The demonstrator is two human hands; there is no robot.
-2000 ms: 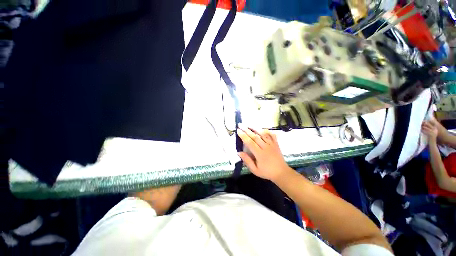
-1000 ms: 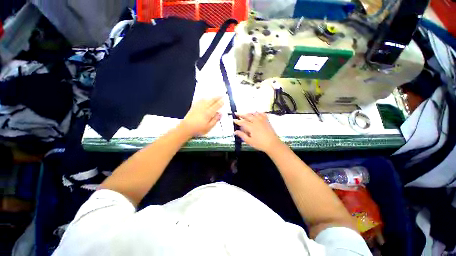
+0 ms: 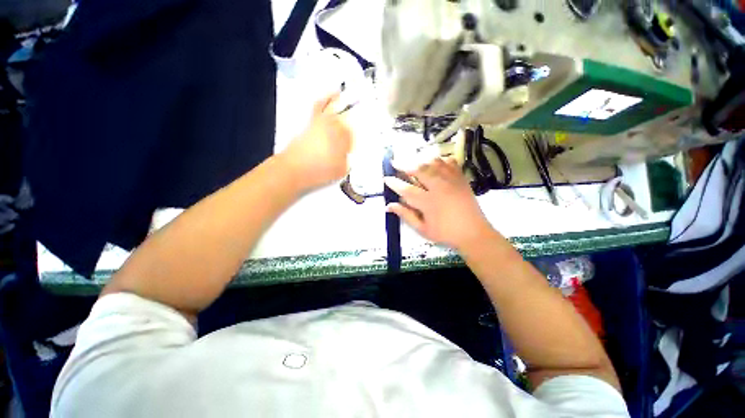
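Note:
A narrow dark strip (image 3: 393,233) runs down from the needle area over the table's front edge. More strip, dark with a pale edge, loops behind. My right hand (image 3: 441,200) lies palm down beside it, fingers apart, fingertips at the strip just in front of the needle area. My left hand (image 3: 320,147) is left of the needle area, fingers pointing forward; glare hides whether its fingertips hold anything. The cream sewing machine head (image 3: 433,57) with its green-framed panel (image 3: 604,102) stands over the needle area, which is washed out by glare.
Dark cut panels (image 3: 155,106) lie on the left of the table (image 3: 302,237). Black-handled scissors (image 3: 488,159), thin tools (image 3: 541,163) and a white tape roll (image 3: 618,197) lie right of the needle. A blue bin (image 3: 625,302) stands below right; striped cloth (image 3: 707,220) is at far right.
My left hand has moved forward, closer to the machine's needle area. My right hand stays at the strip, its fingertips nearer the needle area. The view is closer to the machine.

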